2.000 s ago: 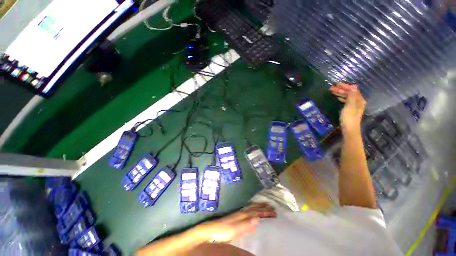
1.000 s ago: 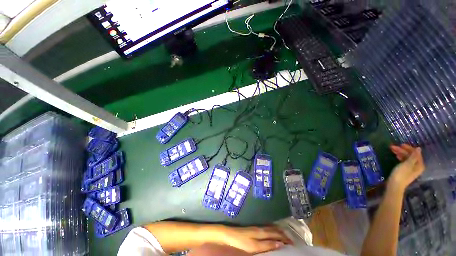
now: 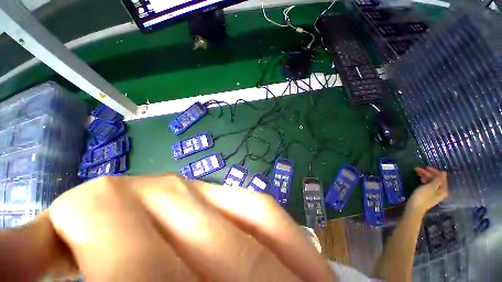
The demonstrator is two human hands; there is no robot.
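Several blue handheld devices [image 3: 282,179] lie on the green bench, most with black cables [image 3: 242,132] at their upper ends. A grey-black handheld unit [image 3: 314,201] lies among them. My left hand [image 3: 181,226] is raised very close to the camera, large and blurred, knuckles towards the view; its fingertips are hidden, so I cannot tell if it holds anything. It covers the lower parts of two devices and the bench's front. My right hand [image 3: 432,187] is beside the tall clear tray stack, right of the blue devices, fingers slightly bent, with nothing visible in it.
A clear tray stack [image 3: 22,143] stands at left, beside a pile of blue devices [image 3: 105,154]. Another ribbed tray stack [image 3: 457,99] is at right. A keyboard [image 3: 355,63], a mouse [image 3: 387,133] and a monitor [image 3: 176,12] are at the back. Dark units in trays [image 3: 443,234] are lower right.
My left hand has risen from the bench's front edge up close to the camera. My right hand stays beside the right tray stack. The view has shifted, and the devices keep their layout.
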